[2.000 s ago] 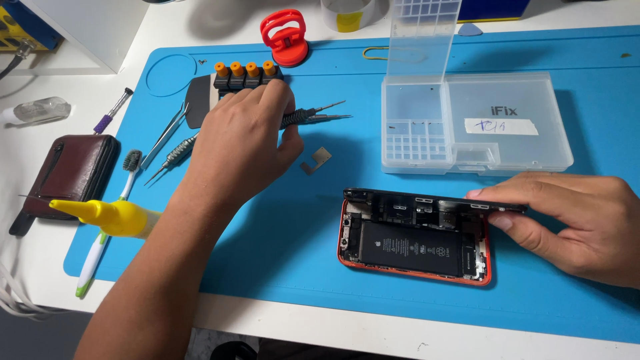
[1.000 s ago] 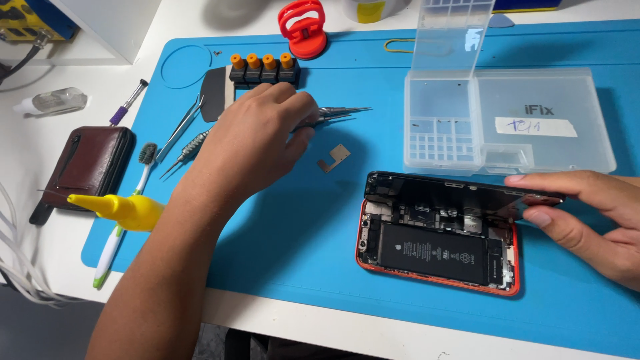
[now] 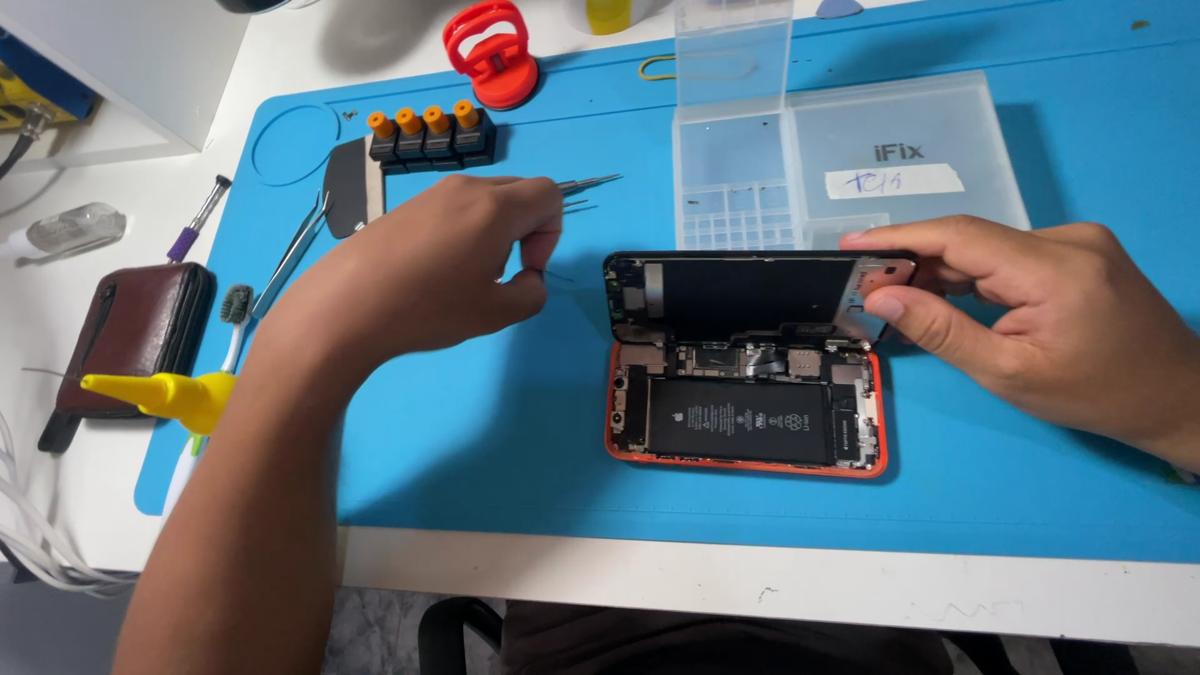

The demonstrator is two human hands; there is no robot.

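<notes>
An opened smartphone with a red frame point(image 3: 750, 469) lies on the blue mat, its battery point(image 3: 741, 422) exposed. Its display assembly point(image 3: 750, 295) stands raised along the far edge, inner side facing me. My right hand point(image 3: 1022, 319) pinches that assembly at its right end, thumb on the inner side. To the phone's left, my left hand point(image 3: 459, 253) is low over the mat, thumb and index finger close together. A thin sliver shows by its fingertips; whether they grip it is unclear. Fine-tipped tools point(image 3: 591, 181) extend beyond this hand, partly hidden by it.
A translucent organizer box point(image 3: 900, 112) with its lid up stands behind the phone. At the back left are a red suction cup point(image 3: 503, 75) and orange-capped black holders point(image 3: 431, 136). Tweezers point(image 3: 291, 253), a toothbrush point(image 3: 234, 319), a yellow nozzle point(image 3: 169, 394) and a brown zipped case point(image 3: 131, 328) lie left.
The display assembly has been tilted further up, showing its inner side. My left hand has moved nearer the phone, over where a small metal plate lay; that plate is no longer plainly visible.
</notes>
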